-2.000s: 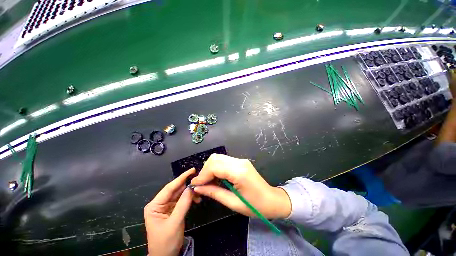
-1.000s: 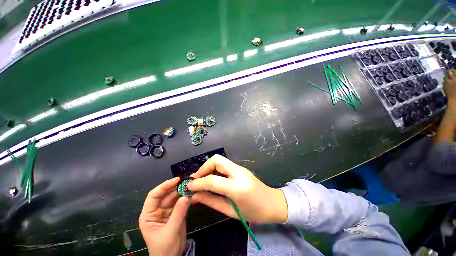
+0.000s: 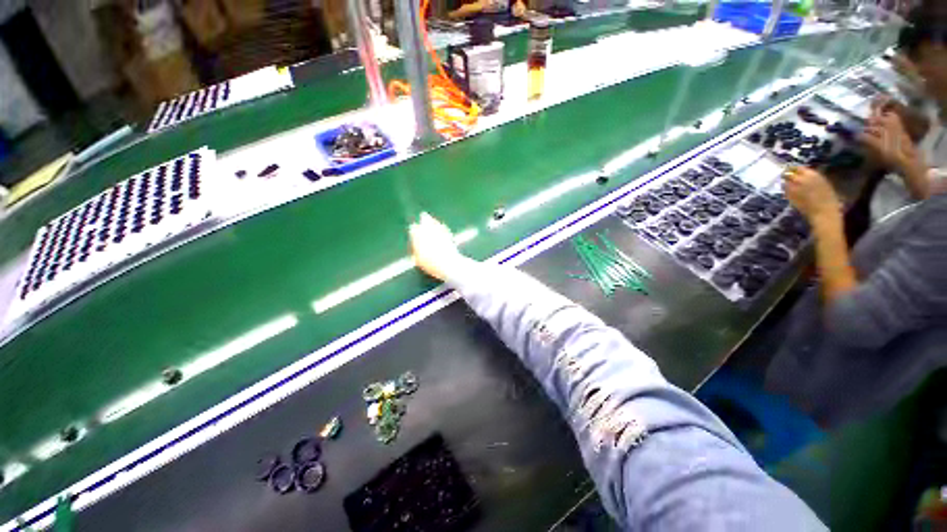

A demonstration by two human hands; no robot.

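My right hand (image 3: 431, 247) reaches out over the green conveyor belt (image 3: 260, 260), its wrist above the white-and-blue rail. It is small and blurred, so what its fingers hold cannot be told. My left hand is not in view. On the black bench lie a loose cluster of round green boards (image 3: 388, 405), a single round module (image 3: 330, 427) and several black rings (image 3: 309, 475). The speckled black pad (image 3: 413, 490) lies uncovered at the bottom edge. Small units (image 3: 171, 376) sit spaced along the belt.
Fanned green sticks (image 3: 611, 263) and a compartment tray of black parts (image 3: 716, 223) lie to the right, beside a seated person (image 3: 883, 281). Across the belt are a white rack (image 3: 114, 223), a blue bin (image 3: 355, 145), a grey post and an orange hose (image 3: 441, 99).
My hands have parted over the pad; the right has moved forward over the belt and the left has left the picture. The view has tilted up, showing more of the far side.
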